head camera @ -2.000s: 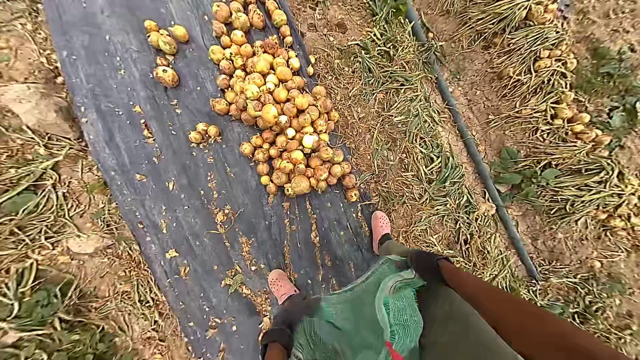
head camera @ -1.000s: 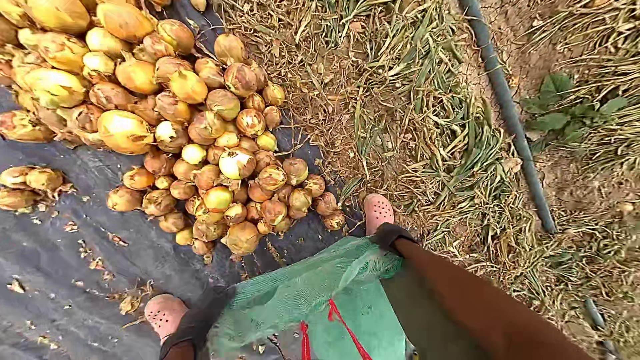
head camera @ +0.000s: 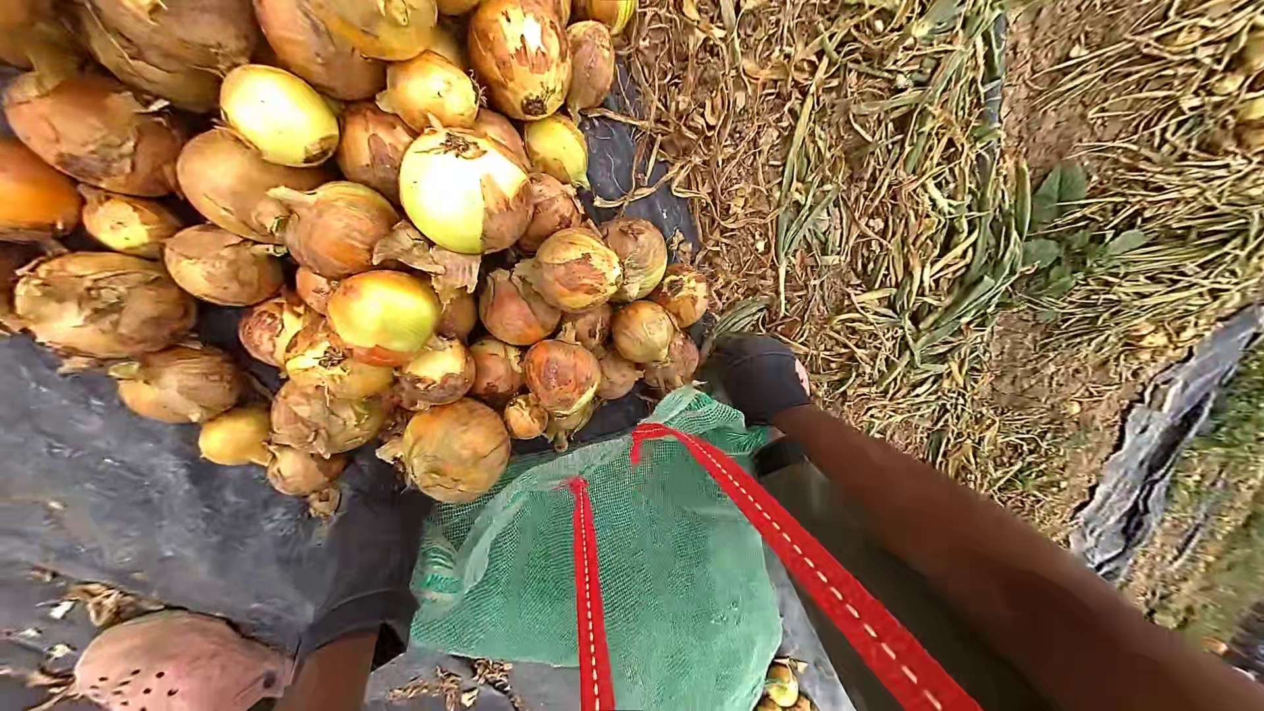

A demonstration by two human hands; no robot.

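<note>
A heap of yellow onions (head camera: 336, 227) lies on black plastic sheeting. Against its lower edge is a green mesh bag (head camera: 612, 553) with red drawstrings (head camera: 820, 563), its mouth towards the onions. My right hand (head camera: 755, 380), in a dark glove, is at the upper right corner of the bag's mouth, beside the smaller onions. My left hand (head camera: 370, 538), also dark-gloved, is at the bag's left edge, just below the heap; a large onion (head camera: 456, 449) lies next to it. The fingers of both hands are largely hidden, so their exact hold on the mesh is unclear.
Black plastic sheeting (head camera: 128, 474) runs under the heap. A pink perforated clog (head camera: 178, 662) stands at lower left. Dry onion tops (head camera: 849, 197) cover the soil on the right, with a green weed (head camera: 1071, 237) among them. A few onions (head camera: 782, 683) show below the bag.
The view has come much closer to the heap. Both hands have moved down with the green mesh bag, from above the sheeting to the heap's lower edge.
</note>
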